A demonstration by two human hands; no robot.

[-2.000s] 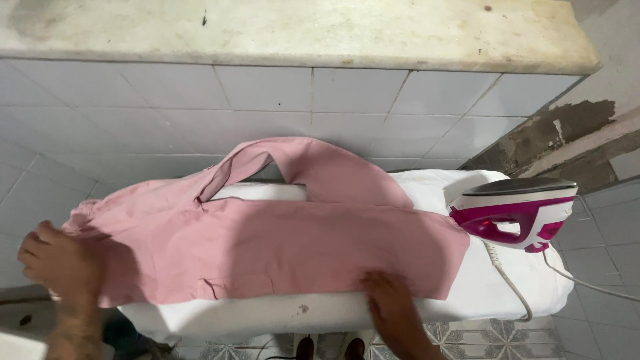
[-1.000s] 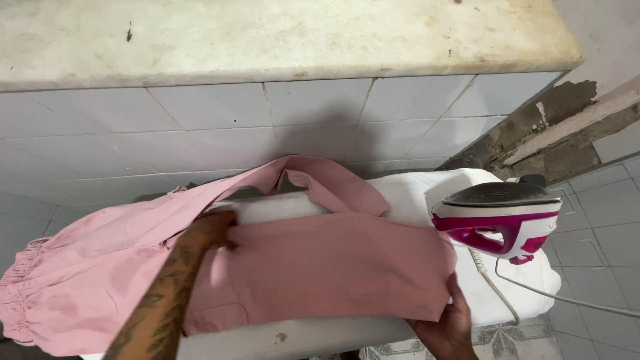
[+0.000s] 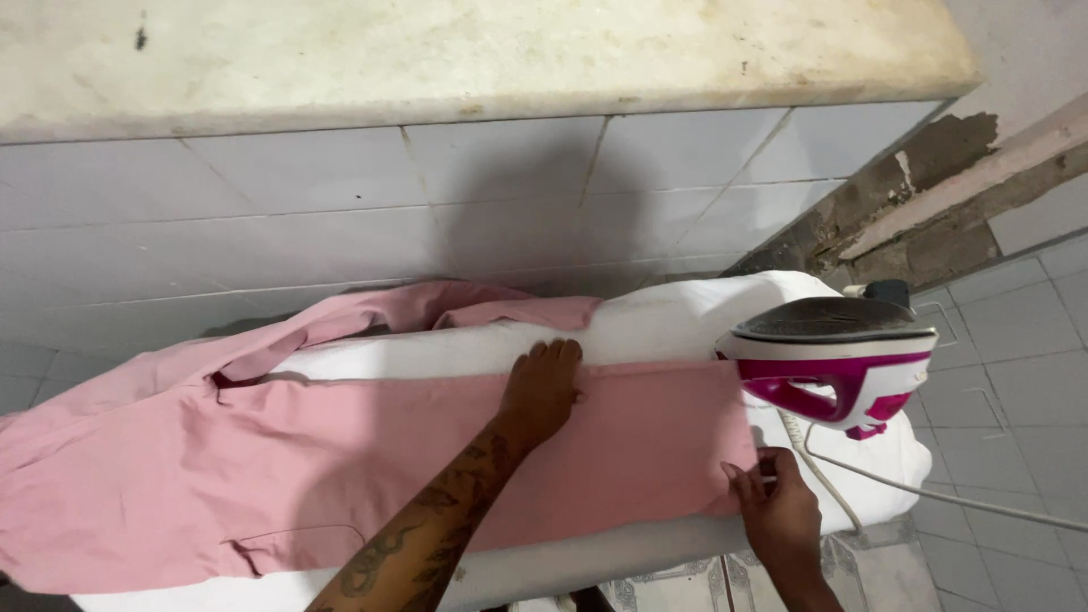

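Note:
Pink trousers (image 3: 408,459) lie lengthwise over a white padded ironing board (image 3: 663,327), one leg spread flat and the other pushed back along the wall side. My left hand (image 3: 544,387) rests on the upper edge of the flat leg, palm down, its fingertips at the white cover. At the leg's hem, on the right, my right hand (image 3: 773,493) pinches the fabric near the lower corner. A magenta and white clothes iron (image 3: 837,365) lies on its side at the right end of the board, its dark soleplate facing up and away, just beyond the hem.
The iron's pale cord (image 3: 952,495) runs off to the right. A stone counter slab (image 3: 476,59) juts out above the white tiled wall (image 3: 323,204) behind the board. Patterned floor tiles (image 3: 671,586) show below, and grey tiles on the right.
My left hand has moved from the trousers' far left end onto the flat leg's upper edge. The back leg's raised loop now lies lower. My right hand has moved to the hem.

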